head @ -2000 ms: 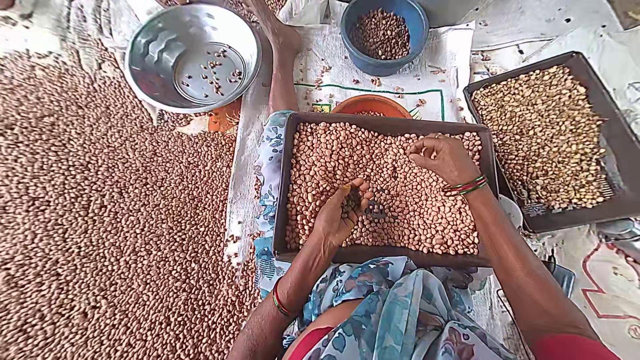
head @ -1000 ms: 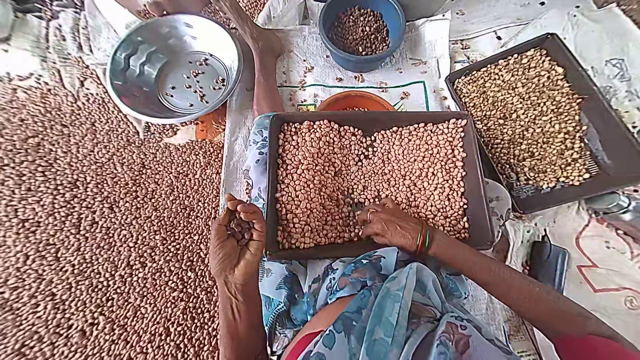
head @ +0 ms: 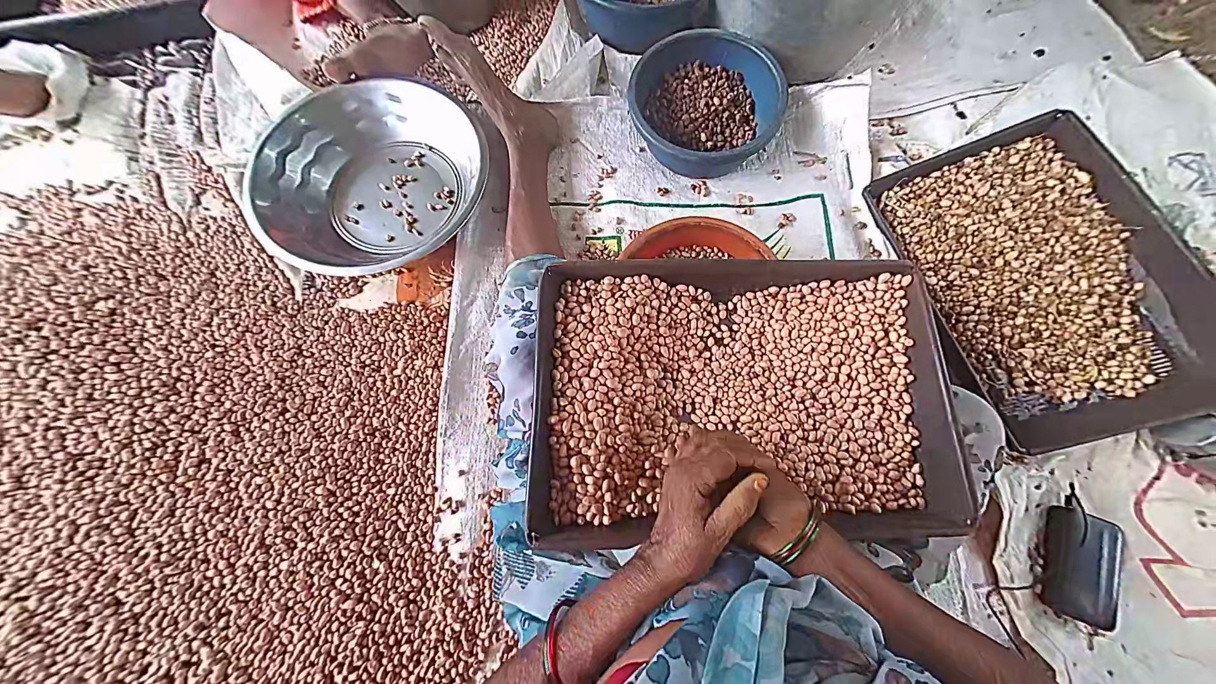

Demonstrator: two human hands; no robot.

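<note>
A dark rectangular tray [head: 750, 532] full of light brown nuts or seeds [head: 807, 380] rests on my lap. At its near edge my left hand [head: 698, 503] overlaps my right hand [head: 774, 503], with the left thumb across the right hand. Both hands are over the near part of the nuts. The palms and most fingertips are hidden, so what either hand holds does not show. A shallow gap runs through the nuts from the far edge toward my hands.
Loose nuts [head: 218, 456] cover the floor at left. A steel basin [head: 366, 176], a blue bowl [head: 708, 104] of darker pieces and an orange bowl [head: 698, 237] stand beyond the tray. Another tray [head: 1178, 285] is at right, a black pouch [head: 1083, 565] below it. Another person's foot [head: 522, 123] is near the basin.
My left hand, holding dark pieces to the left of the tray a second ago, has moved right and now meets my right hand at the near edge.
</note>
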